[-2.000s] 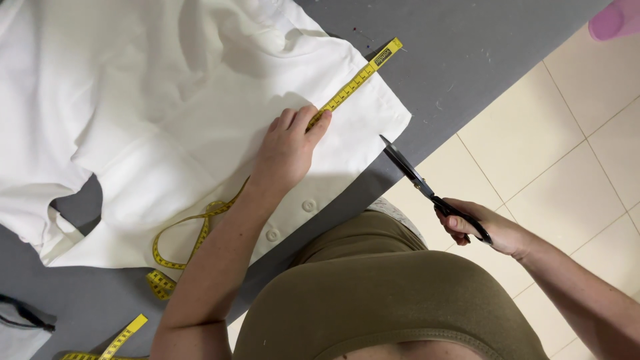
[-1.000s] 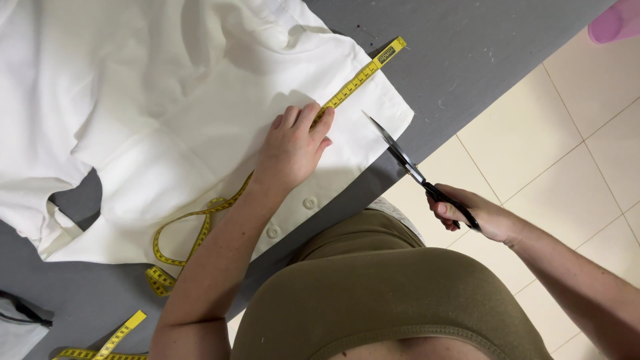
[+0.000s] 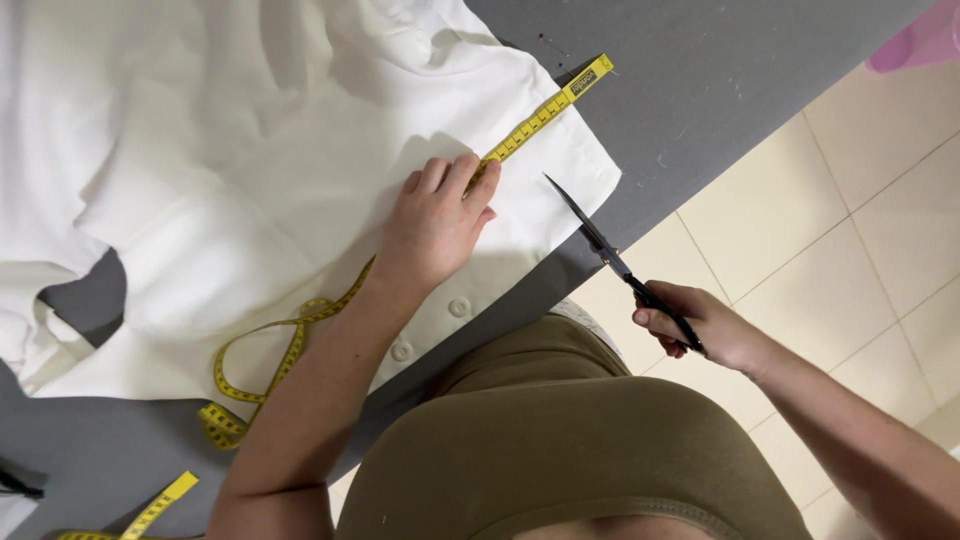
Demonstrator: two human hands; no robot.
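Observation:
A white buttoned garment (image 3: 300, 172) lies spread on a grey work table (image 3: 697, 82). Across it runs a yellow tape measure (image 3: 529, 127), whose end reaches past the garment's edge. My left hand (image 3: 439, 221) presses the tape onto the cloth, its fingertips on the tape. My right hand (image 3: 694, 319) holds scissors with black handles (image 3: 596, 236) by the grips; the blades point up and left, over the garment near its corner. Whether the blades touch the cloth, I cannot tell. Two buttons (image 3: 459, 307) show near the garment's front edge.
Pins (image 3: 560, 66) lie beyond the garment by the tape's end. The tape's other end (image 3: 180, 486) is at the lower left, near a dark object (image 3: 19, 484). A pink container (image 3: 911, 41) stands at the upper right. Pale floor tiles (image 3: 787, 195) show past the table edge.
The scissors have moved from beside the garment's corner to over the cloth, tips up and left. My left hand has stayed on the tape, its thumb now showing more.

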